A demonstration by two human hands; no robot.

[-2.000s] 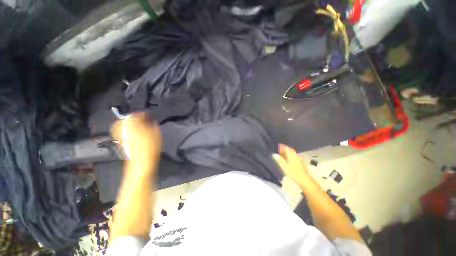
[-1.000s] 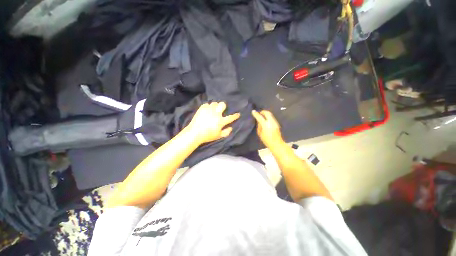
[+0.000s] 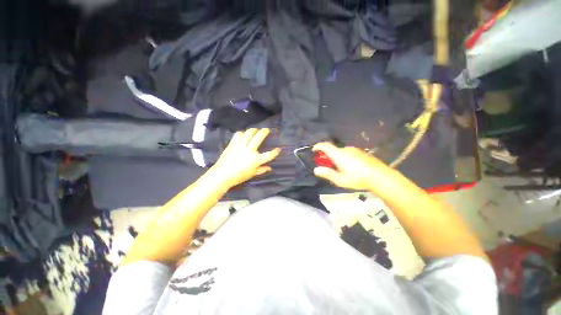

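A dark grey garment [image 3: 270, 172] lies over the sleeve board [image 3: 98, 135], whose rounded end points left. A white strip [image 3: 154, 103] runs from its waistband [image 3: 183, 133] up and left. My left hand [image 3: 249, 157] lies flat on the garment with fingers spread, holding nothing. My right hand [image 3: 347, 165] is closed on the steam iron [image 3: 322, 159]; the iron's pale-edged tip points left on the garment. My hand hides most of the iron's body.
A yellowish steam hose [image 3: 424, 117] rises behind my right hand. Crumpled dark garments [image 3: 209, 46] lie at the back, and more dark cloth hangs at left. The pressing table [image 3: 141, 187] has a red piece [image 3: 452, 187] at its right front edge. Cloth scraps [image 3: 369, 243] lie on the floor.
My right hand has taken hold of the iron and brought it left and nearer onto the garment. My left hand stays on the garment, fingers more spread. The view has shifted.
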